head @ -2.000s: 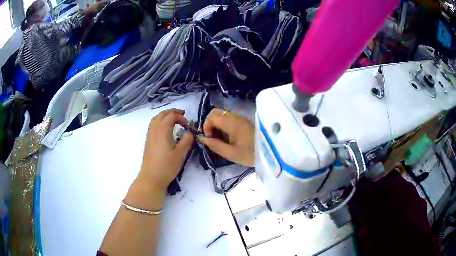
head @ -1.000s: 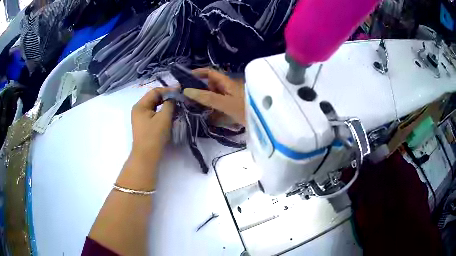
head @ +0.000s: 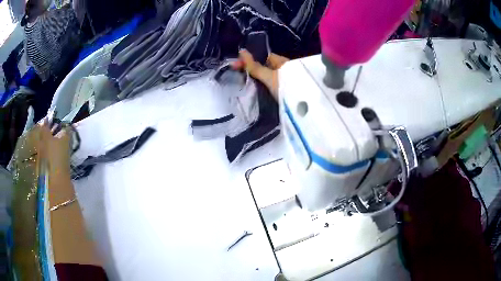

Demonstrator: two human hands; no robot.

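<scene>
My left hand (head: pixel 55 144) is at the far left table edge, blurred, with dark and grey narrow strips (head: pixel 118 149) trailing from it to the right across the table. My right hand (head: pixel 262 68) is behind the machine head, partly hidden by it, with its fingers on dark navy and grey cut pieces (head: pixel 263 118) that hang down onto the table. A short dark and white strip (head: pixel 213 121) lies just left of those pieces.
The white sewing machine head (head: pixel 335 137) stands at right, under a pink thread cone (head: pixel 362 30). A fanned pile of grey and navy pieces (head: pixel 170 46) lies at the back. A small dark thread scrap (head: pixel 239 240) lies near the machine bed.
My hands were together over the bunched strips and are now apart. My left hand has moved far left with strips. My right hand is further back, and pieces now lie spread beside the machine.
</scene>
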